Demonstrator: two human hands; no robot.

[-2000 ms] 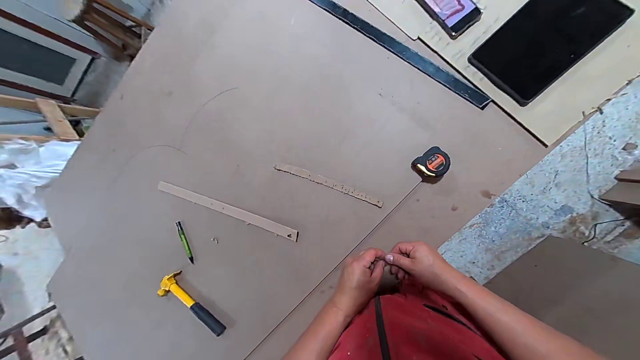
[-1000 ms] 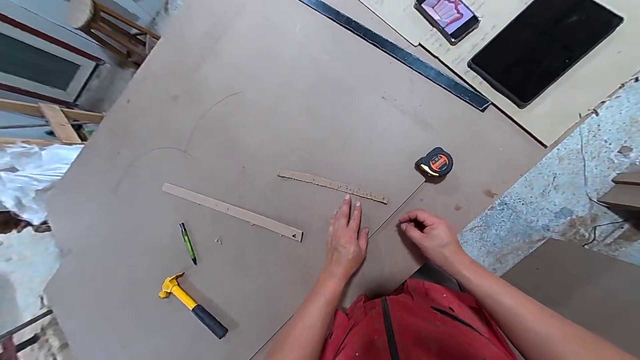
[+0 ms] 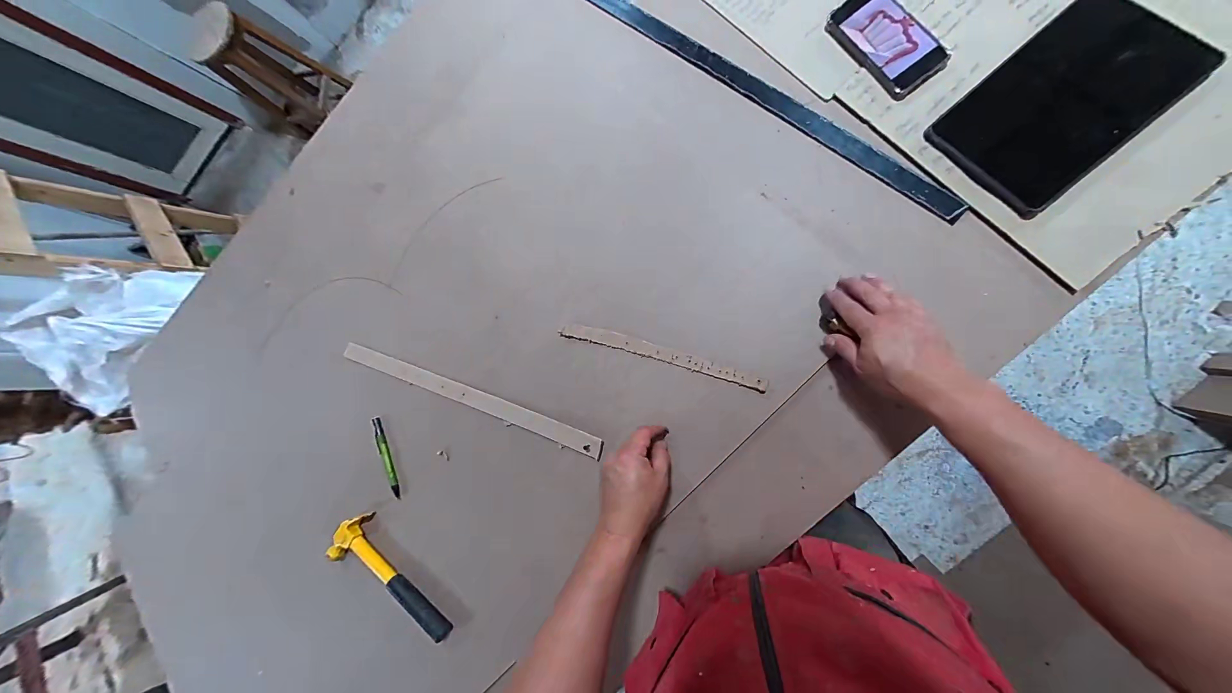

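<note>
My right hand (image 3: 890,337) is closed around the tape measure (image 3: 835,322), which it mostly covers, at the right of the brown board (image 3: 539,260). A thin straight line runs from there down-left past my left hand (image 3: 635,481), which rests on the board with fingers curled; whether it holds anything is hidden. Up-left of that hand lies a thin strip with holes (image 3: 472,399). A shorter, rough-edged strip (image 3: 664,358) lies between the hands. A green and black pen (image 3: 385,457) and a yellow claw hammer with a black grip (image 3: 390,577) lie at the left.
A dark metal straightedge (image 3: 784,108) lies along the upper right. Beyond it are a phone (image 3: 887,43) and a black tablet (image 3: 1073,101) on pale sheets bearing writing. Curved lines mark the board. A wooden stool (image 3: 269,63) and white plastic (image 3: 101,308) are off its left edge.
My right hand has moved up-right onto the tape measure, which lay uncovered before. My left hand has moved left and down from beside the short strip, its fingers now curled.
</note>
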